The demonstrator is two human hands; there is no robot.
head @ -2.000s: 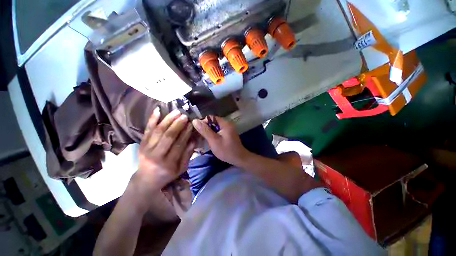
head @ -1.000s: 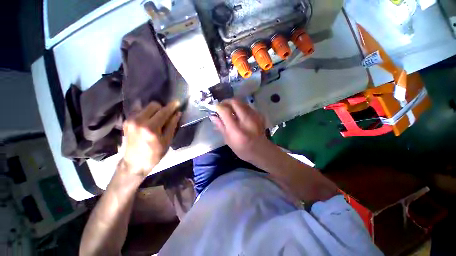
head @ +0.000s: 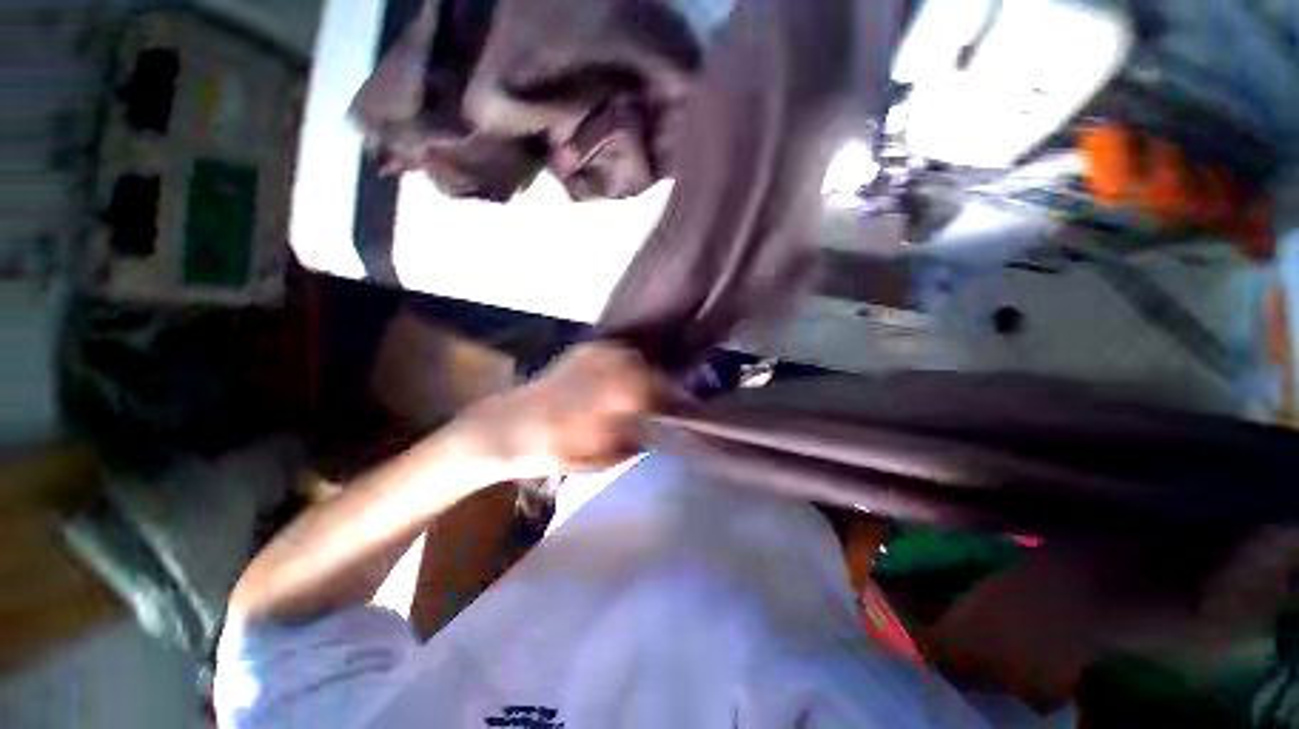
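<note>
The dark brown cloth garment (head: 762, 185) lies bunched on the machine table, left of the overlock machine (head: 997, 86), and runs down over the front edge. My left hand (head: 591, 406) is closed on the cloth just in front of the table edge. From there a long stretch of cloth is pulled out to the right across my front, blurred. My right arm (head: 1040, 612) is a dark blur at the lower right. My right hand, near the right edge, is too dark and blurred to make out.
The white machine table (head: 527, 249) has a dark strip near its left end. Blurred orange knobs (head: 1168, 178) are at upper right. A control box with a green panel (head: 221, 221) stands at the left. Green floor shows at lower right.
The view has turned left. My hands have left the needle area. My left hand has gripped the cloth at the table edge, and a length of it now stretches to the right.
</note>
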